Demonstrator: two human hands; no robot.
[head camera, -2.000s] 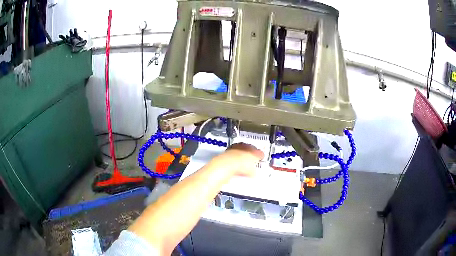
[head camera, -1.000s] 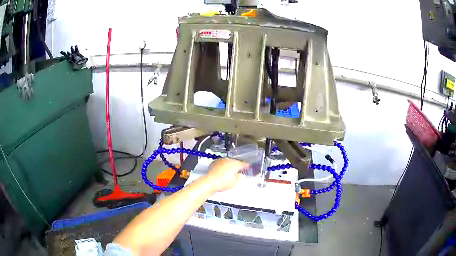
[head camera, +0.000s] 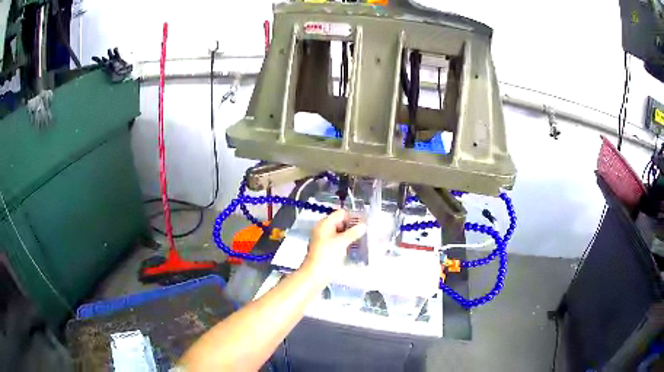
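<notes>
My left hand (head camera: 331, 245) reaches in from the lower left over the white-silver machine table (head camera: 291, 251). Its thumb and fingers close on the left side of a pale, blurred housing (head camera: 377, 236), under the machine head and in front of the thin rods. The blur hides the housing's edges and whether it touches the fixture. Another pale housing or small stack (head camera: 132, 352) lies on the dirty board at the lower left. My right hand is not in view.
The olive-grey machine head (head camera: 375, 156) overhangs the table. Blue beaded hoses (head camera: 502, 254) loop at both sides. The chip-littered board (head camera: 186, 312) has a blue rim. A green cabinet (head camera: 73, 196) and red-handled broom (head camera: 164, 145) stand left, a dark bench (head camera: 619, 269) right.
My left hand first reached deeper under the head, then drew back towards the table's front. The pale housing now shows beside my fingers, nearer the front. The camera view has also shifted slightly.
</notes>
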